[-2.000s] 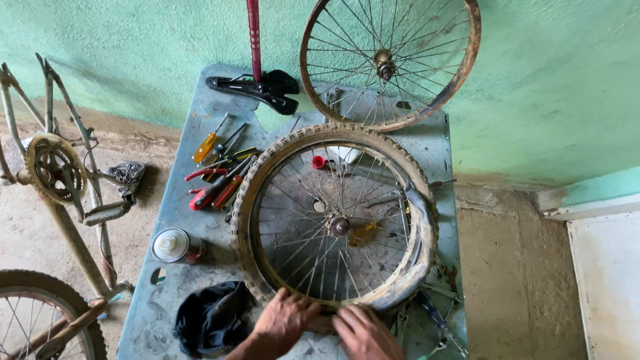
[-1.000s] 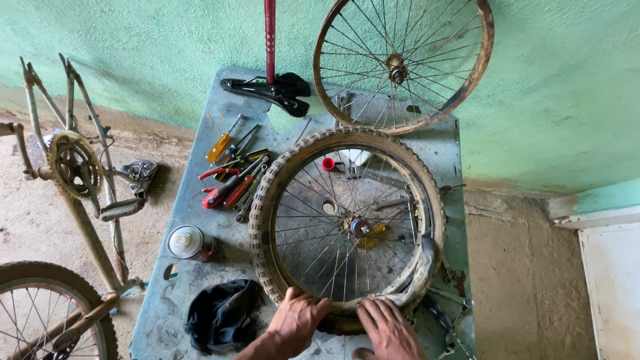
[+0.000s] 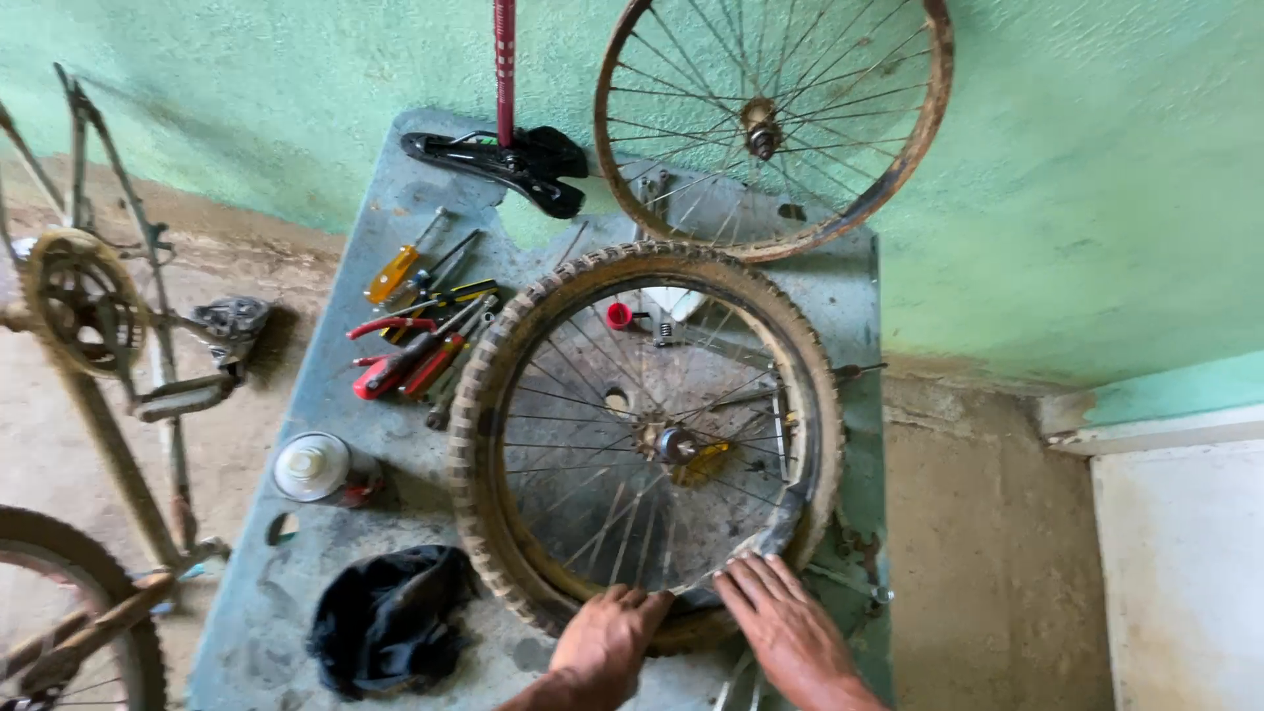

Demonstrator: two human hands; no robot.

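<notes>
A spoked bicycle wheel with a knobby, muddy tire (image 3: 476, 395) lies over the worn blue table. My left hand (image 3: 607, 647) grips the near edge of the tire, its fingers over the rim. Just to its right, my right hand (image 3: 780, 622) presses with extended fingers on the tire and the dark inner tube (image 3: 787, 515), part of which shows between tire and rim at the lower right. The fingertips of both hands lie on the rim side; the undersides of the hands are hidden. Through the spokes a red cap-like part (image 3: 619, 315) shows on the table.
Screwdrivers and red-handled pliers (image 3: 380, 378) lie left of the wheel, above a spray can (image 3: 312, 467) and a black cloth (image 3: 390, 622). A saddle (image 3: 504, 168) and a bare rusty wheel (image 3: 941, 89) stand at the back. Wrenches (image 3: 859, 553) lie right; a bicycle frame (image 3: 114, 454) is left.
My right hand has shifted a little along the tire, its fingers now straighter and flatter over the tube. My left hand stays at the near edge.
</notes>
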